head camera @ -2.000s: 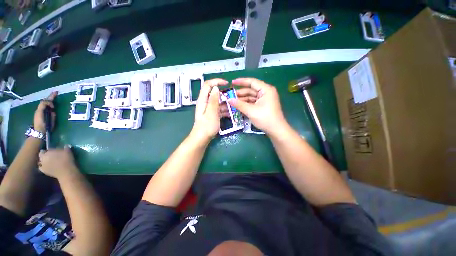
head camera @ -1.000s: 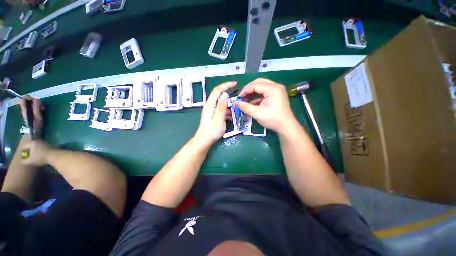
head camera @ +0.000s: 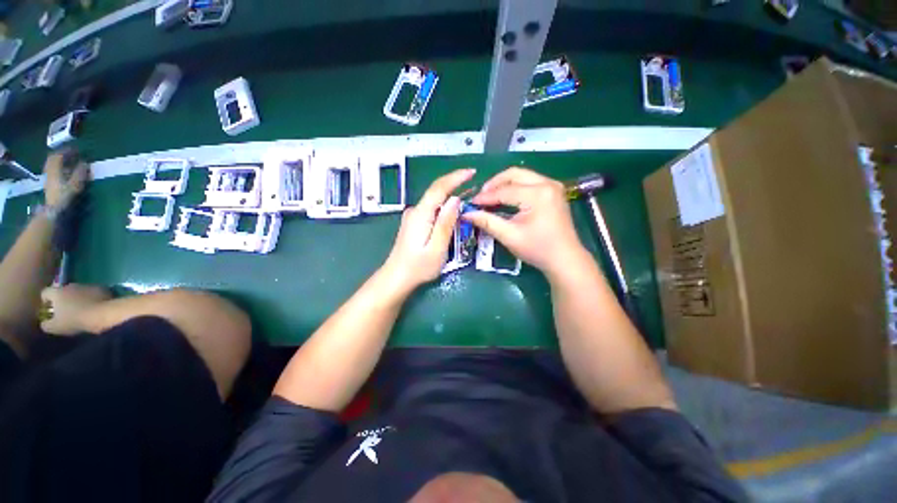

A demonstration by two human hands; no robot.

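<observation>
My left hand [head camera: 425, 236] holds a white housing half with electronics [head camera: 460, 257], which shows blue at its upper part. My right hand [head camera: 523, 218] has its fingertips at the blue part near the top of this housing; whether it grips anything there is hidden by the fingers. A white front frame [head camera: 500, 259] lies on the green bench just right of the held housing, partly covered by my right hand. A small mallet [head camera: 608, 234] lies right of my right hand, its head away from me.
Stacks of white front frames [head camera: 335, 187] and openwork frames [head camera: 198, 228] stand on the bench at left. Housings [head camera: 411, 94] lie on the conveyor behind the metal rail [head camera: 433, 143] and upright [head camera: 513, 79]. A carton [head camera: 718, 275] is at right. Another person's arms [head camera: 108, 309] are at left.
The held housing is now tilted more on edge between my hands. The housings on the conveyor have shifted left. The other person's hands have moved at the left.
</observation>
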